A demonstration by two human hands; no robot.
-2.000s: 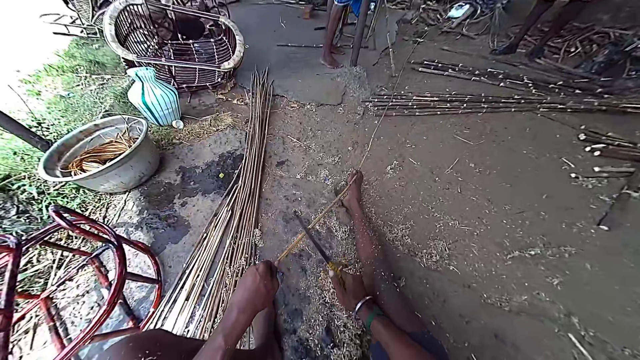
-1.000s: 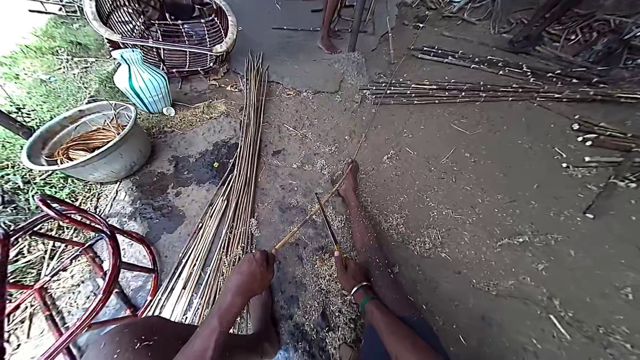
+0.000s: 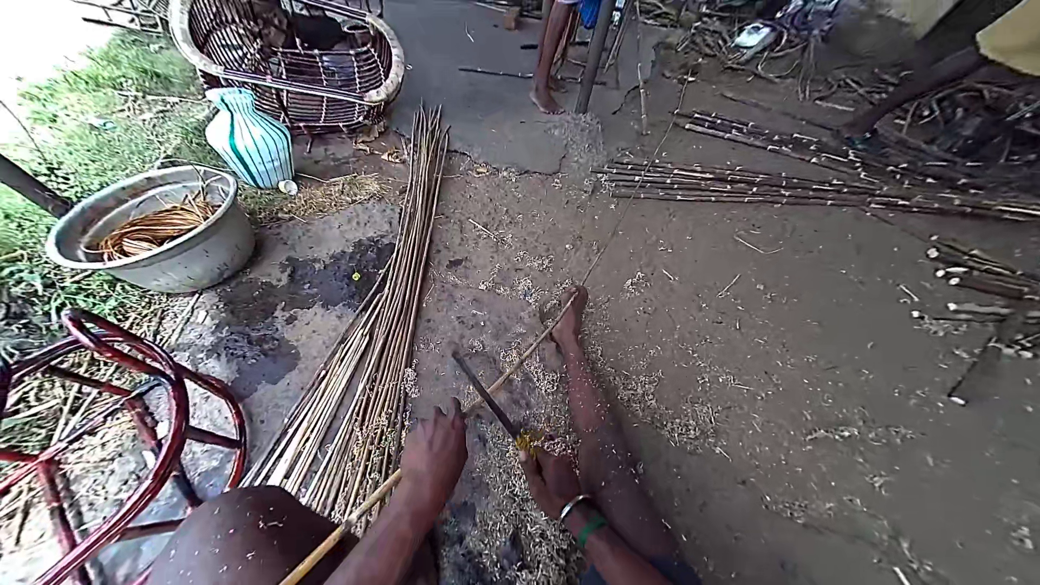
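Observation:
A long thin cane [image 3: 520, 363] runs from the bottom edge, over my bent left knee and up to my right foot [image 3: 571, 313], where it passes by the toes. My left hand [image 3: 435, 455] is closed around the cane. In my right hand [image 3: 552, 481], which wears a metal bangle and a green band at the wrist, is a knife [image 3: 487, 396] with yellow wrapping at the handle. Its dark blade crosses the cane just beyond my left hand. Pale shavings [image 3: 520, 496] lie on the ground under and around my right hand. Left of my hands lies a bundle of thin canes [image 3: 398, 301].
At left stand a red cane frame [image 3: 175, 422], a metal basin [image 3: 183, 260] holding coiled strips, a striped sack [image 3: 252, 142] and a round woven cane chair [image 3: 301, 81]. Node-marked canes [image 3: 756, 183] lie at right. A person's bare leg [image 3: 548, 61] shows beside a pole at the top.
More of the cane now shows behind my left hand, reaching over my knee to the bottom edge. The knife still crosses the cane in front of my left hand.

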